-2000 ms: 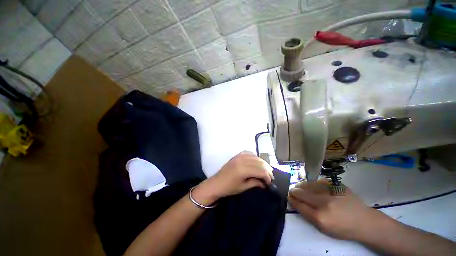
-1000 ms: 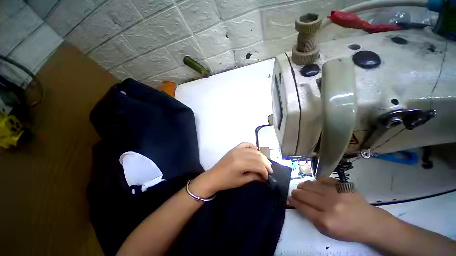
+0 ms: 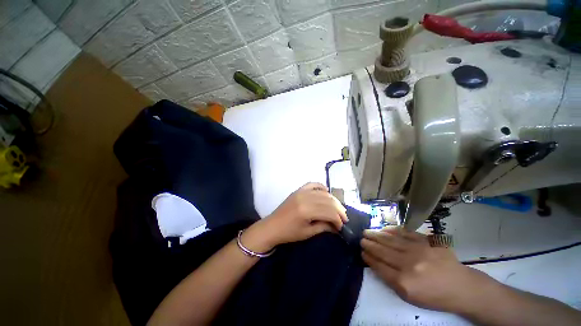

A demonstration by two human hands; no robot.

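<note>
A dark navy garment point(image 3: 210, 159) lies bunched on the table and hangs toward me, with a white patch point(image 3: 180, 216) showing among its folds. My left hand point(image 3: 312, 210) pinches the garment's edge just left of the needle area. My right hand point(image 3: 408, 261) lies flat beside the lit needle plate point(image 3: 384, 216), its fingertips touching the cloth's edge. Whether its fingers grip the cloth is hidden. The cream sewing machine point(image 3: 509, 108) stands over the right side; the presser foot is blurred by glare.
Blue-handled snips point(image 3: 506, 202) lie on the bed behind the needle. A red-handled tool point(image 3: 455, 27) rests on the machine top. A green item point(image 3: 250, 84) and an orange item point(image 3: 213, 112) are near the brick wall. Brown board point(image 3: 83, 191) and a yellow plug point(image 3: 13, 167) are at left.
The view has shifted, so the machine appears larger and further right. Since the previous frame, my right fingertips have moved slightly left onto the cloth's edge. My left hand has barely moved.
</note>
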